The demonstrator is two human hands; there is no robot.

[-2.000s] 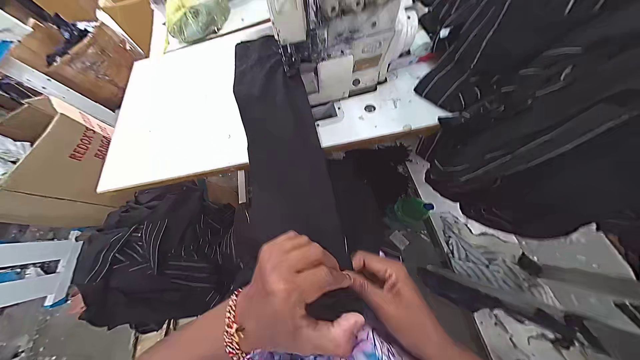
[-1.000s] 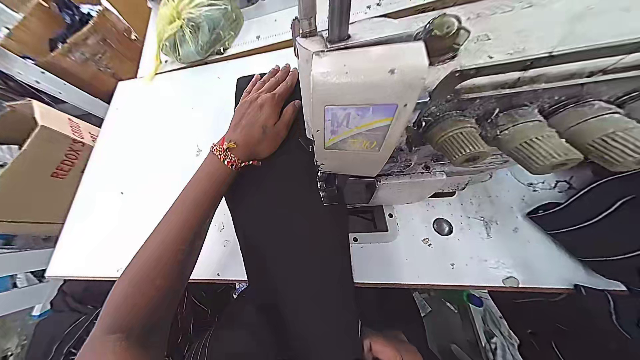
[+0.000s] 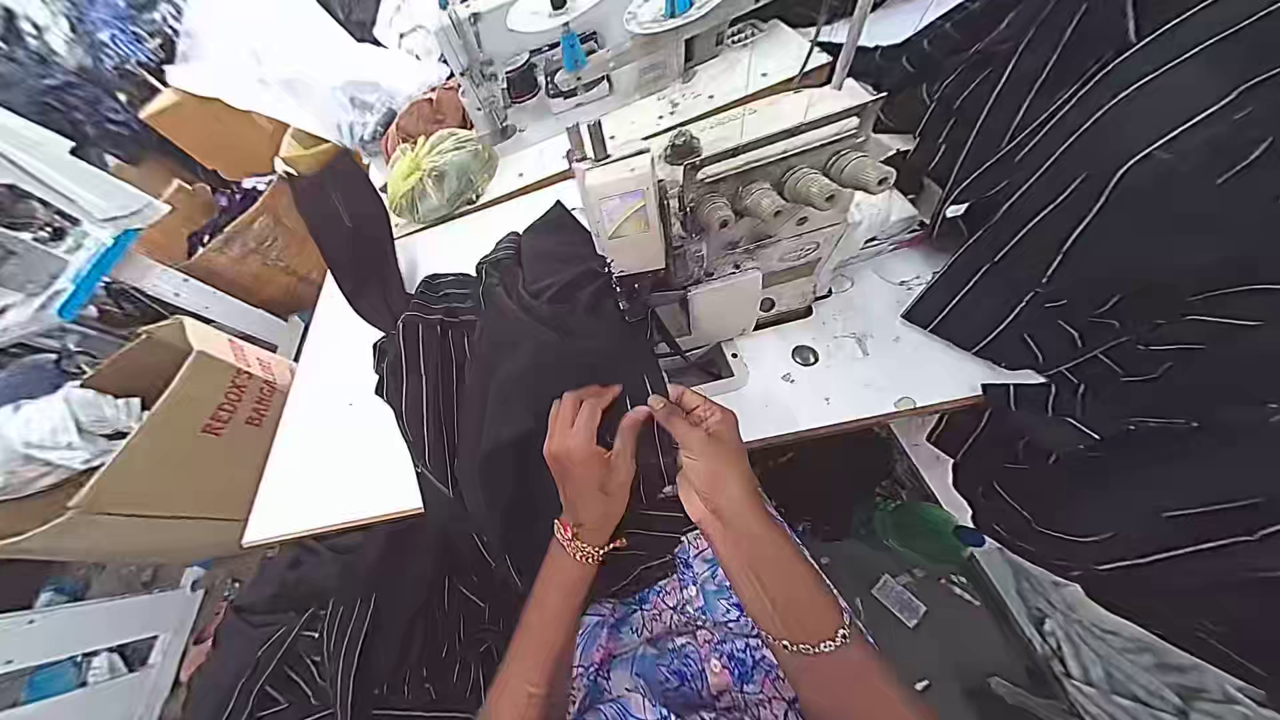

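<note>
A black cloth with white-striped parts [image 3: 545, 350] lies bunched on the white table and hangs over its front edge. Its right edge reaches the needle area of an overlock sewing machine [image 3: 720, 220]. My right hand [image 3: 705, 445] pinches that edge between thumb and fingertips, just in front of the machine. Beside it on the left, my left hand [image 3: 592, 455] rests at the cloth with thumb and fingers apart; whether it grips any fabric is unclear.
Large striped black cloth pieces [image 3: 1130, 300] hang at the right. An open cardboard box [image 3: 180, 440] stands left of the white table [image 3: 340, 450]. Behind are a yellowish bag [image 3: 440, 175] and a second sewing machine [image 3: 600, 60]. A green object [image 3: 920, 530] lies below, at right.
My left hand has come back from the far end of the cloth toward me, near my right hand. The cloth, flat before, is now bunched with striped parts showing. The view has pulled back.
</note>
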